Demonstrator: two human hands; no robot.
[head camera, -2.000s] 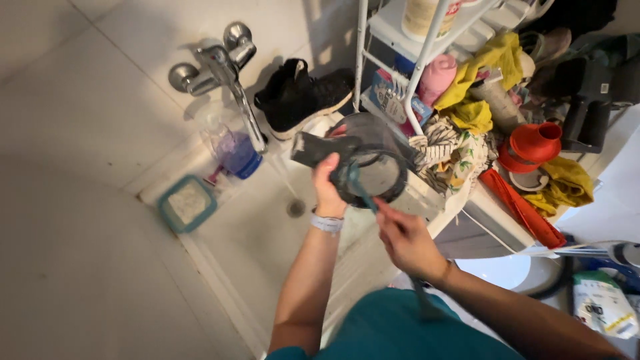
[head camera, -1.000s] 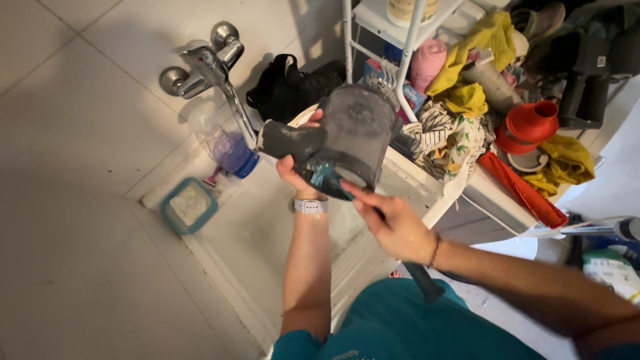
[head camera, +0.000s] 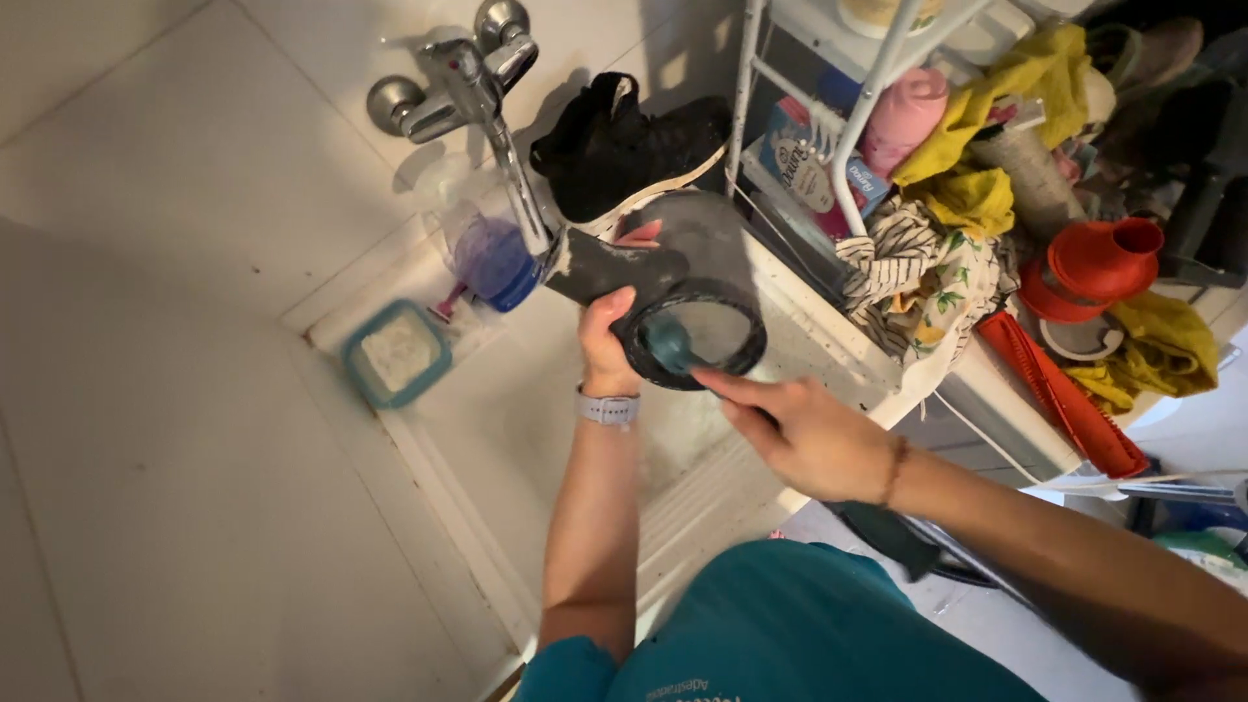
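My left hand (head camera: 609, 336) grips a grey translucent plastic vacuum cleaner dust container (head camera: 697, 234) by its dark side part, with fingertips showing behind it. The container's round black-rimmed opening faces me. My right hand (head camera: 795, 424) holds a teal brush (head camera: 671, 343) by its handle, index finger stretched along it, and the brush's head is inside the opening. The chrome faucet (head camera: 517, 185) ends right beside the container's dark part. Both are above the white basin (head camera: 517, 419).
A teal soap dish (head camera: 398, 353) and a blue-bottomed clear container (head camera: 497, 263) stand on the basin's left ledge. Behind lies a black shoe (head camera: 624, 146). At right are a white metal rack (head camera: 749, 88), cloths (head camera: 897, 253), a red plastic funnel-like piece (head camera: 1087, 268) and a red strip (head camera: 1063, 395).
The dust container has turned, so its opening faces me more than one second ago. The brush's head shows inside the rim. Both hands have kept their hold.
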